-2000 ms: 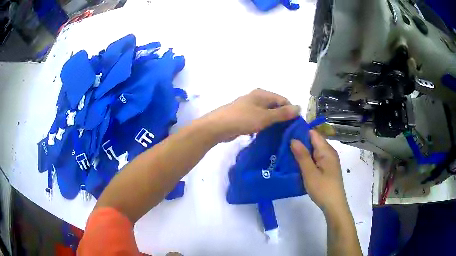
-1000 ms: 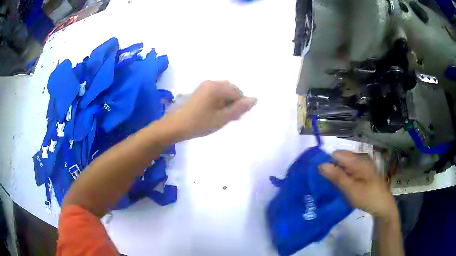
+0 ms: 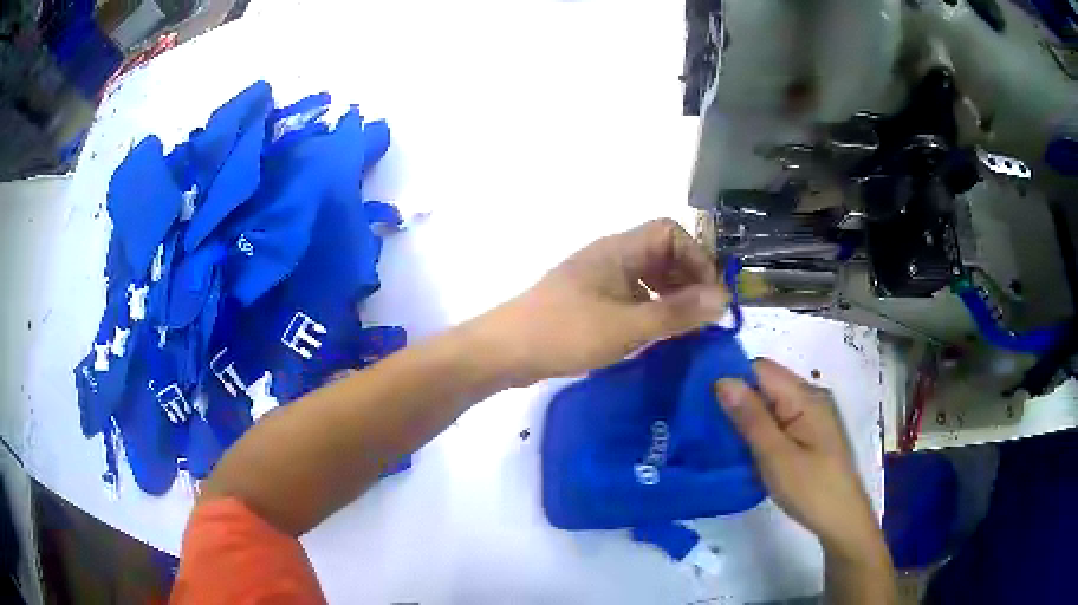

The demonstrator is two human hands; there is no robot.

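Observation:
A blue pouch (image 3: 644,443) with small white lettering lies flat in front of the sewing machine (image 3: 816,118), its short strap and white buckle (image 3: 703,558) at the near edge. My right hand (image 3: 786,431) pinches the pouch's right edge between thumb and fingers. My left hand (image 3: 668,290) is at the pouch's top corner, thumb and fingertips closed by a narrow blue strip (image 3: 734,296) that runs up beside the needle area. What exactly the left fingertips pinch is partly hidden.
A heap of blue pouch pieces (image 3: 284,254) with white buckles and printed logos lies on the white tabletop (image 3: 508,142) at left. My orange sleeve is at lower left. Blue strips hang by the machine's right side. Dark clutter stands beyond the table at top left.
My left hand has moved right, from over the table to the pouch's top corner. The pouch has turned and shifted left and up, with my right hand still on it.

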